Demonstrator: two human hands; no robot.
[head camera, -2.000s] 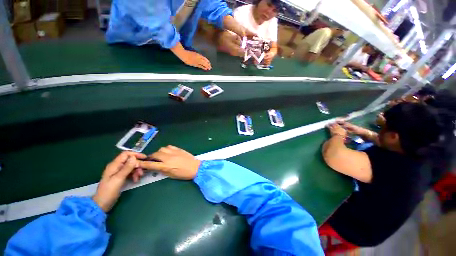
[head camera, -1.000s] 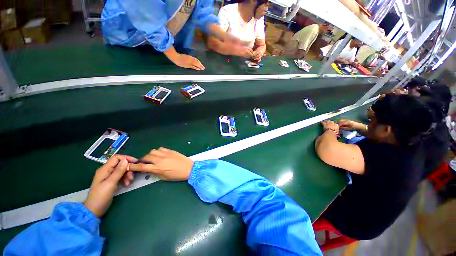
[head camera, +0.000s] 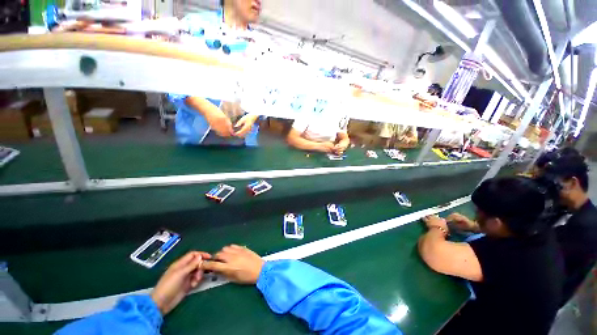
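My left hand (head camera: 179, 280) and my right hand (head camera: 234, 264) meet over the pale guide rail (head camera: 314, 248), fingertips together. Whether a small part is pinched between them cannot be seen. Just beyond my left hand, a white device housing (head camera: 155, 248) with a window opening and a blue strip lies on the green belt (head camera: 78, 262). More such housings lie farther right: one (head camera: 293, 226) beside another (head camera: 336, 214), and a smaller one (head camera: 402, 199) farther off.
Two housings (head camera: 220, 192) lie near the far rail (head camera: 262, 175). A white-framed overhead shelf (head camera: 131, 72) crosses the upper view, with upright posts (head camera: 67, 139). People sit or stand across the belt. A person in black (head camera: 510, 262) sits at the right by the green bench (head camera: 353, 275).
The view has tilted up, so the overhead shelf now shows. My hands stay together at the rail. The person in blue across the belt has brought both hands together.
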